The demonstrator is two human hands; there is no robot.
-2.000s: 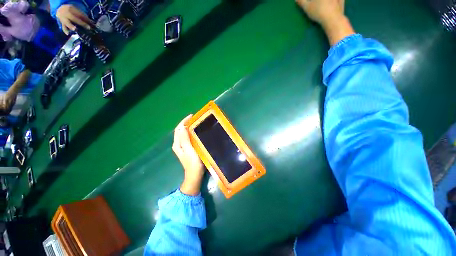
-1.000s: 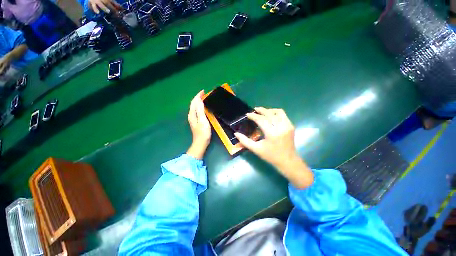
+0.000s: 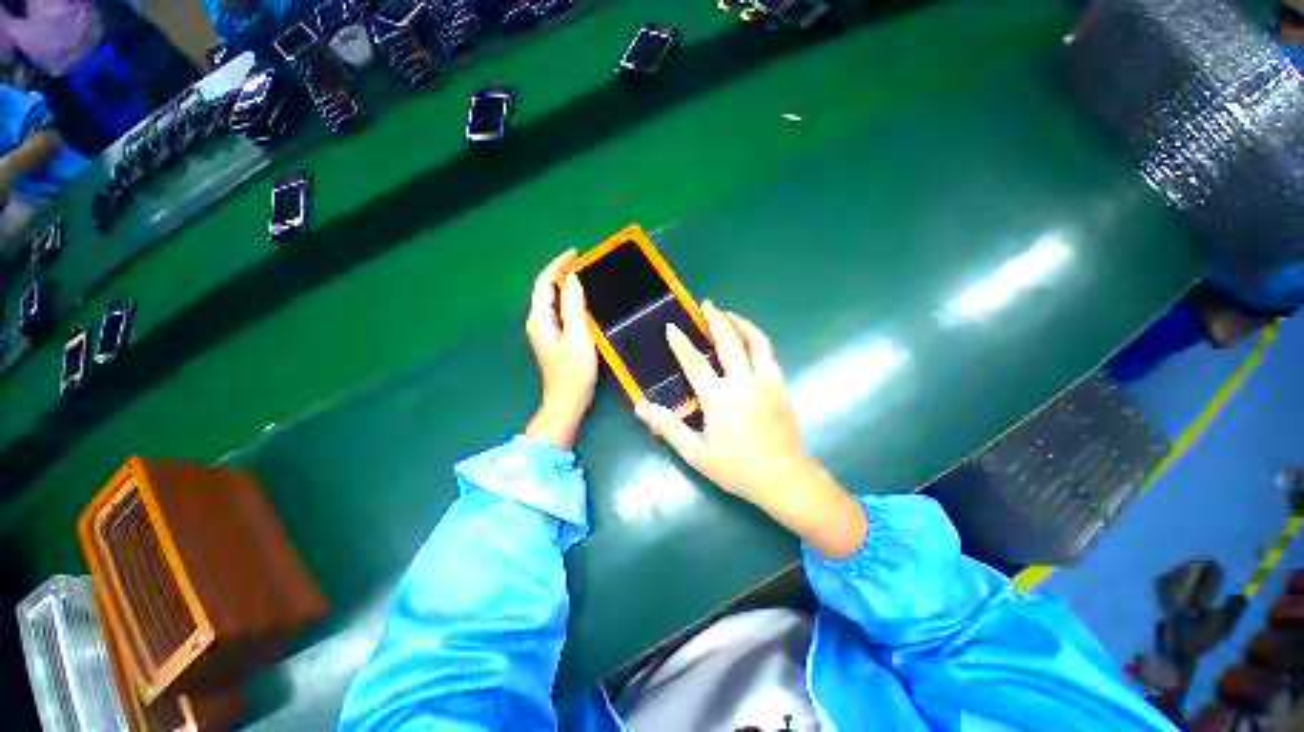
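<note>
An orange frame (image 3: 646, 246) lies tilted on the dark-green bench in front of me, with a glossy black phone screen unit (image 3: 625, 286) inside its rim. Light bars cross the black surface. My left hand (image 3: 564, 348) holds the frame's left long side. My right hand (image 3: 744, 422) lies over the lower right part, with a finger on the black surface and its thumb at the lower left edge. The frame's lower right end is partly hidden by my right hand.
A stack of orange frames (image 3: 236, 565) stands at lower left, beside a pale ribbed stack (image 3: 65, 658). Small phones (image 3: 488, 115) lie along the green belt across from me. Bubble wrap (image 3: 1216, 129) is at upper right. A person's sleeve (image 3: 36, 136) shows at upper left.
The black unit, held over the frame by my right hand a second ago, now sits within the frame's rim. My right hand has shifted left and lies flatter on it. The small phones appear further left.
</note>
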